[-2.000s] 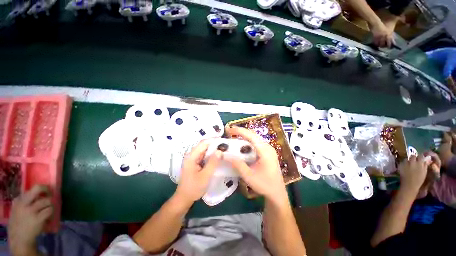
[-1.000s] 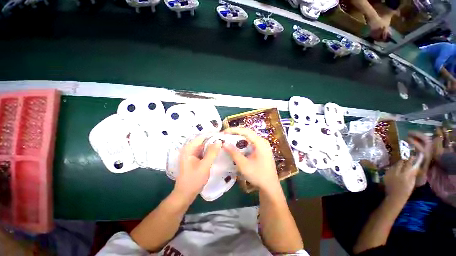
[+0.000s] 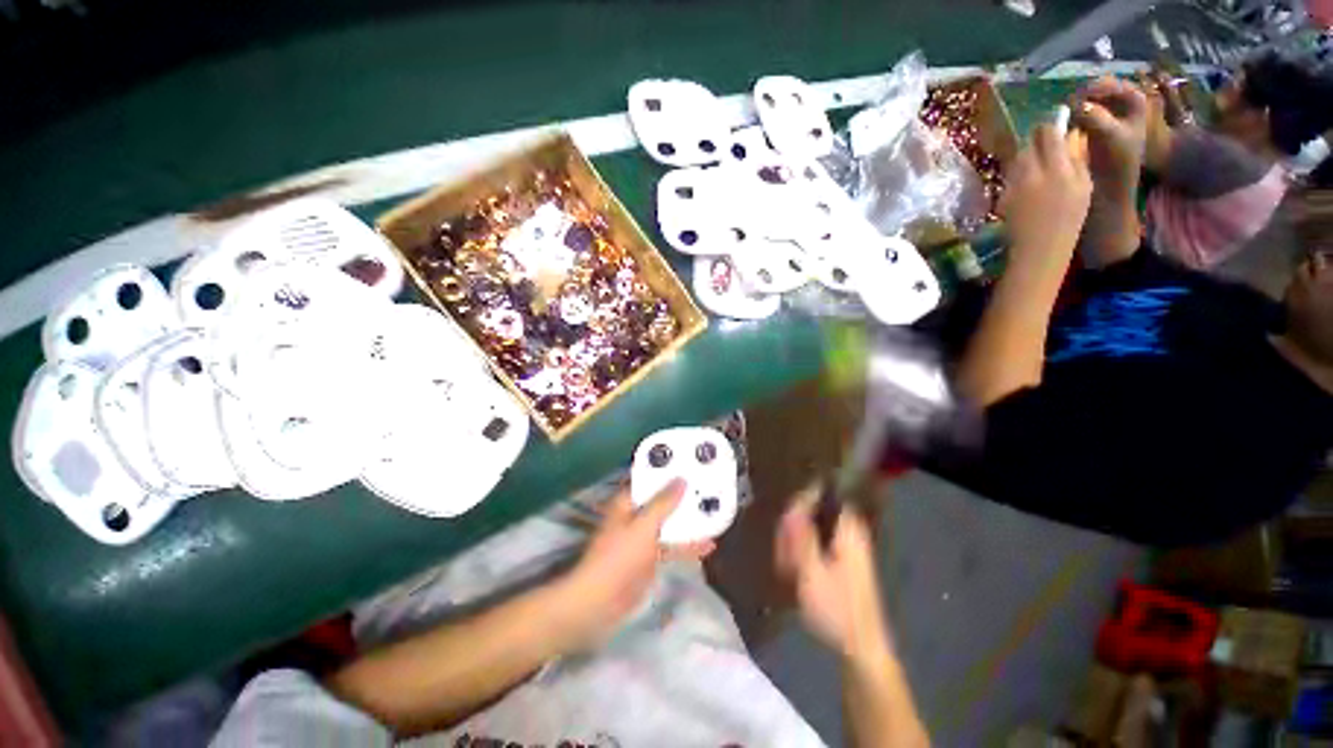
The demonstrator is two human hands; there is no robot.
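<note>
My left hand [image 3: 626, 552] holds a white housing cover [image 3: 709, 462] with dark round holes, thumb on its face, in front of the bench edge. My right hand [image 3: 833, 573] is closed around the dark handle of a small mallet, right of the cover and apart from it. The mallet is motion-blurred; its yellow-green end [image 3: 845, 351] points up toward the bench. An open cardboard parts box [image 3: 399, 252] full of coppery inserts lies beyond the cover. A pile of overlapping white covers [image 3: 300, 395] lies left of the box.
More covers [image 3: 699, 212] and a crumpled clear bag [image 3: 914, 173] lie right of the box, with a second parts box [image 3: 1004, 129] beyond. A neighbour's arms [image 3: 1031, 249] are close at right. A pale rail [image 3: 439, 164] runs behind.
The view has swung right. My hands have parted and moved nearer my body; the left keeps a cover, the right has taken hold of the mallet.
</note>
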